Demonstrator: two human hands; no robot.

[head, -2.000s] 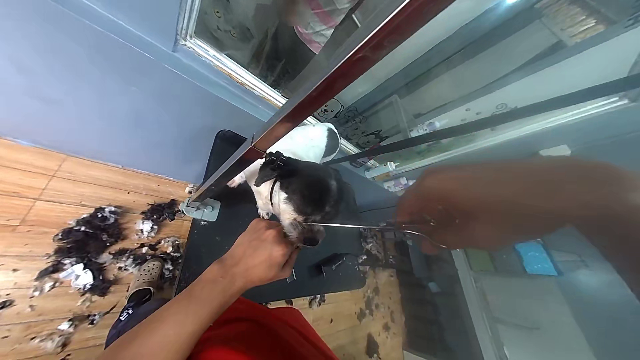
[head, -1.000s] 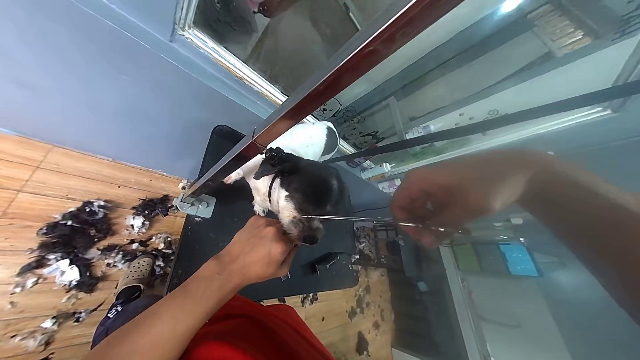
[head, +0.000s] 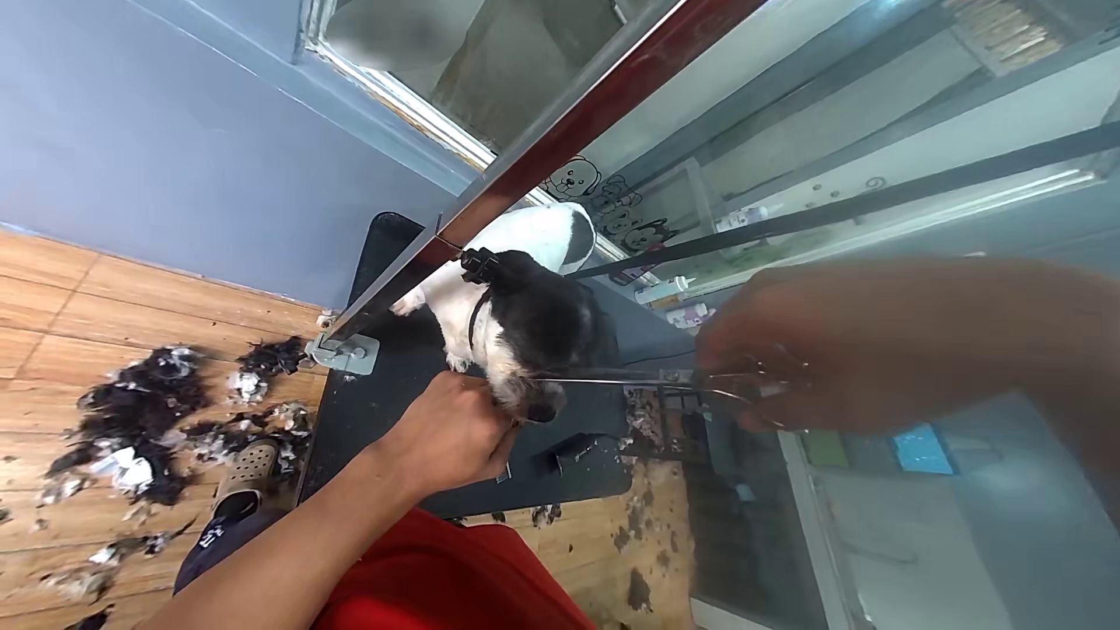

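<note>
A black-and-white dog (head: 551, 315) is on the black grooming table (head: 367, 411), a dark collar and loop round its neck, its head turned down toward me. My left hand (head: 455, 429) holds the fur under its muzzle, beside the dark nose. From the right, my right hand (head: 770, 341) grips the finger rings of metal scissors (head: 612, 377); the long blades lie across the dog's face near the muzzle. Whether the blades are apart is hard to tell. A black object (head: 573, 449), perhaps a clipper or comb, lies on the table below the dog's head.
A metal grooming arm (head: 525, 175) rises diagonally from a clamp (head: 346, 353) at the table's left edge. Cut fur (head: 144, 411) lies in heaps on the wooden floor beside my clog (head: 249, 468). Glass panels and bottles (head: 662, 290) stand beyond the dog.
</note>
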